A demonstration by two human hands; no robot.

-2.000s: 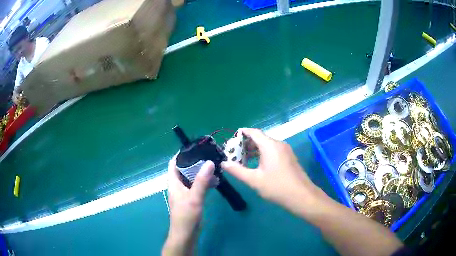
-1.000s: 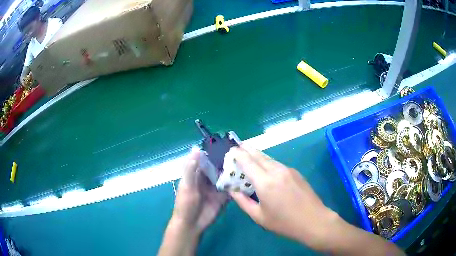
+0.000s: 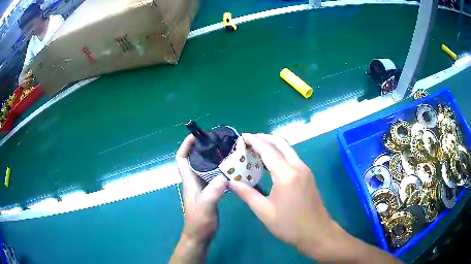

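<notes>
A cylindrical unit (image 3: 207, 154) with a grey-white ribbed shell, a dark inside and a short black rod pointing up is held over the green worktop near the pale rail. My left hand (image 3: 199, 201) is closed around its left and lower side. A white circuit board (image 3: 245, 166) with brown-gold dots stands tilted at the drum's open right edge. My right hand (image 3: 281, 188) pinches the board between thumb and fingers. A bit of red shows between board and drum. The drum's far end is hidden by the hands.
A blue bin (image 3: 363, 201) of gold and silver rings (image 3: 400, 167) is at right. Beyond the rail (image 3: 103, 192), the green belt carries a yellow tube (image 3: 296, 83) and another drum unit (image 3: 382, 71) beside a post (image 3: 417, 51). A carton (image 3: 111, 44), red bin (image 3: 23, 106) and person (image 3: 44, 33) are far left.
The drum has turned so its open end and rod face up more. The board has shifted upright at its edge. The yellow tube moved left, and another drum unit came out from behind the post.
</notes>
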